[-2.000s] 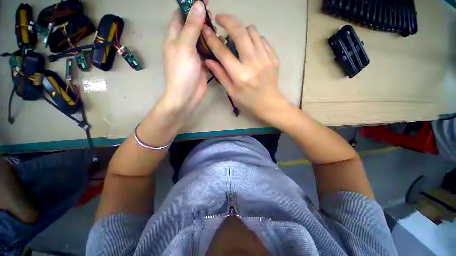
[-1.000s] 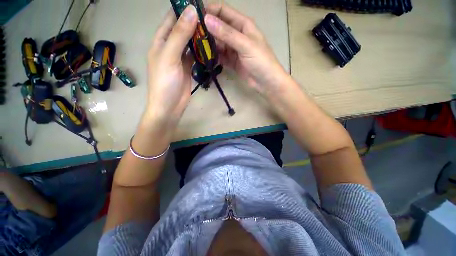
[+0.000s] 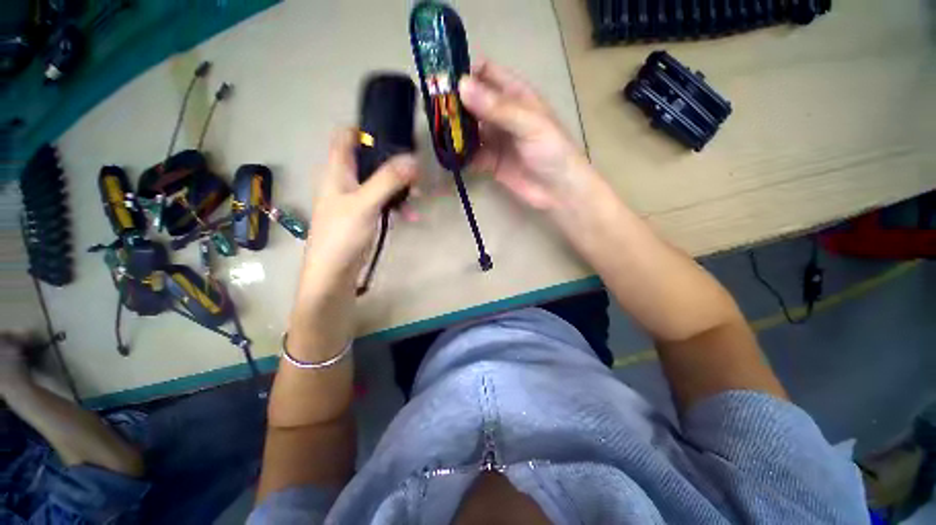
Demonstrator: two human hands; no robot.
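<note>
My left hand (image 3: 354, 195) holds a black rounded pack (image 3: 387, 118) with a small yellow mark; a thin black cord hangs below it. My right hand (image 3: 518, 128) holds an open black housing by its right side, upright beside the pack and apart from it. The housing shows a green circuit board (image 3: 437, 51) in its upper part and red wires and a yellow strip (image 3: 452, 123) lower down. Its black cord (image 3: 471, 220) runs down to a small dark plug. The left hand and its pack are slightly blurred.
Open units (image 3: 185, 200) with hanging green boards and cords lie tangled at left. A ribbed black row (image 3: 46, 215) stands at far left, another (image 3: 698, 18) at top right, with loose black covers (image 3: 679, 99) below it. Another person's arm (image 3: 67, 415) is at lower left. The bench edge (image 3: 534, 297) is green.
The hands have moved apart. A black pack now shows in my left hand, and the open unit is in my right hand alone. The view has shifted, showing more at left.
</note>
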